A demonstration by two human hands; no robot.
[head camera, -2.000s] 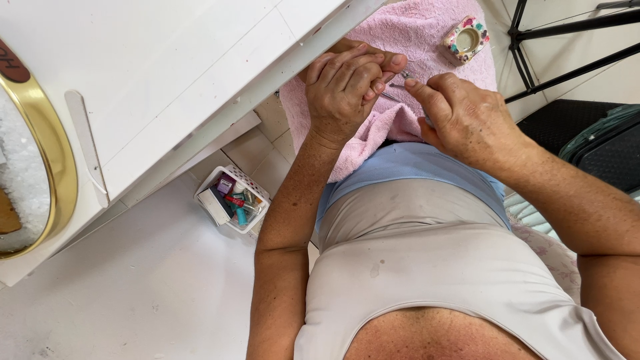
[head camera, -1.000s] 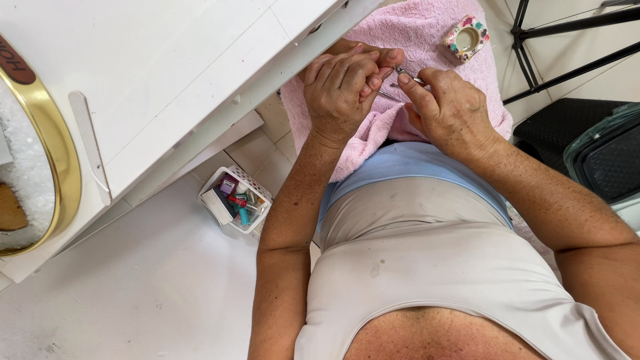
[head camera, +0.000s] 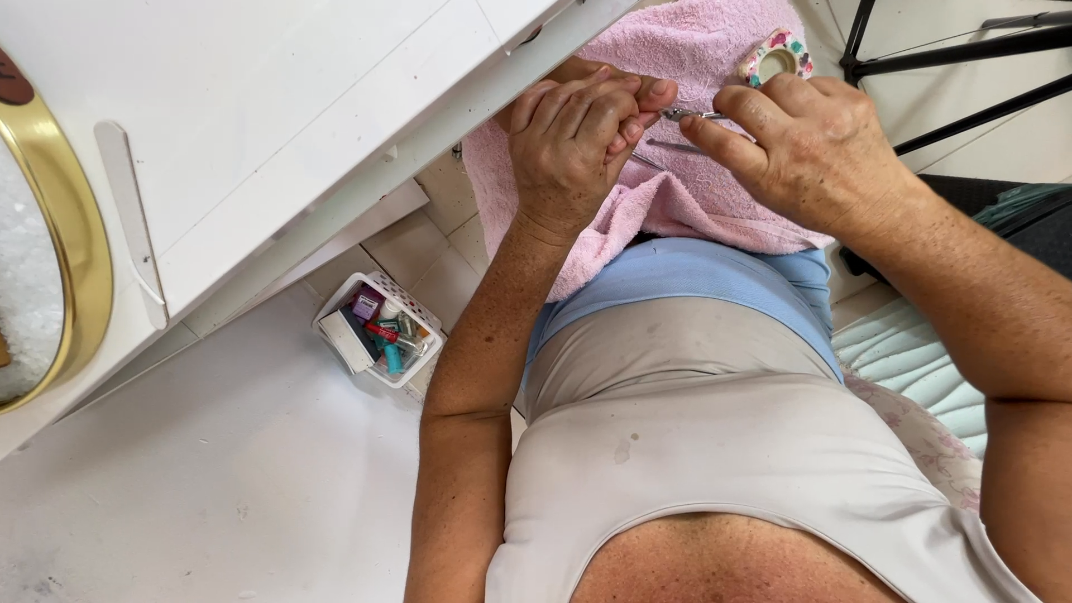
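A person's bare foot rests over a pink towel laid across my lap. My left hand is wrapped around the toes. From the right, my right hand holds metal cuticle nippers, their tip at the toes. My fingers partly hide the handles. Below the nippers, a slim metal tool lies on the towel, and another thin metal piece shows beside my left hand. A small round pot with a floral rim sits on the towel beyond my right hand.
A white table covers the upper left, with a nail file and a gold-rimmed tray on it. A white plastic basket of small bottles stands below its edge. Black metal legs are at the upper right.
My right hand still holds the nippers and has shifted slightly at the toes. My left hand keeps its hold on the foot.
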